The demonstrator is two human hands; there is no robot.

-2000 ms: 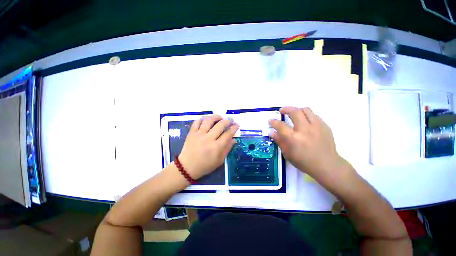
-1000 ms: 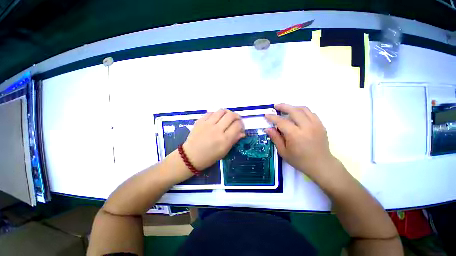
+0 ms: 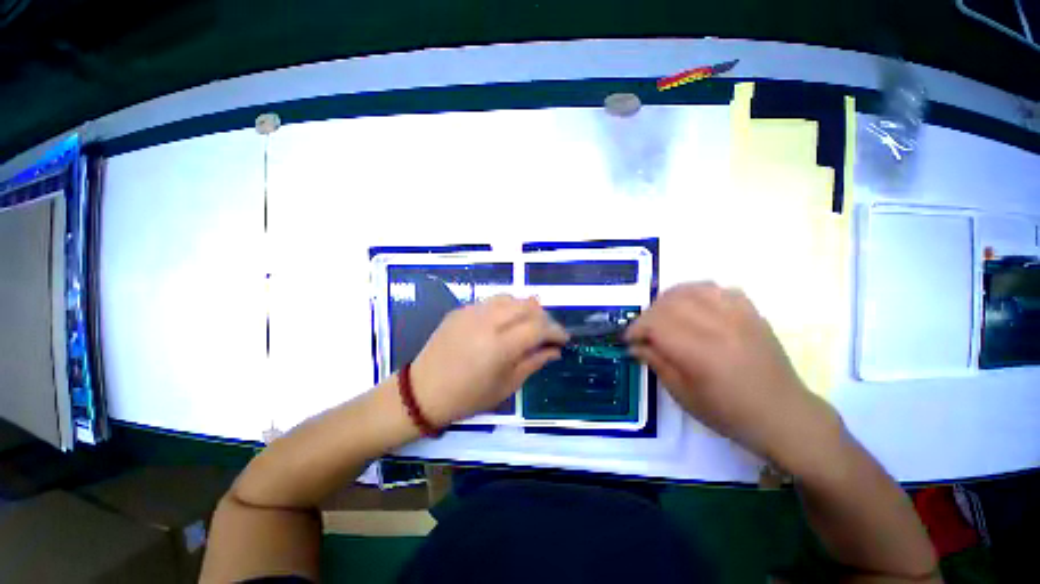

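Observation:
A white two-window frame (image 3: 517,397) lies in the black fixture (image 3: 653,388) at the middle of the bench. A dark green circuit board (image 3: 579,394) fills the lower part of its right half. My left hand (image 3: 490,351) and my right hand (image 3: 705,348) pinch the two ends of a narrow dark strip (image 3: 596,332), possibly the display module, held over the board's upper part. The strip is slightly blurred and my fingers cover its ends. The slot (image 3: 582,273) near the frame's top shows black.
A half-assembled unit (image 3: 918,374) lies at the right. A yellow sheet (image 3: 781,148) with a black patch, a clear bag (image 3: 895,135) and a red-yellow knife (image 3: 696,76) lie at the back right. Stacked sheets (image 3: 34,319) stand far left.
The narrow strip has come away from the slot area and is now held between both hands, nearer to me. The slot near the frame's top has turned from whitish to black.

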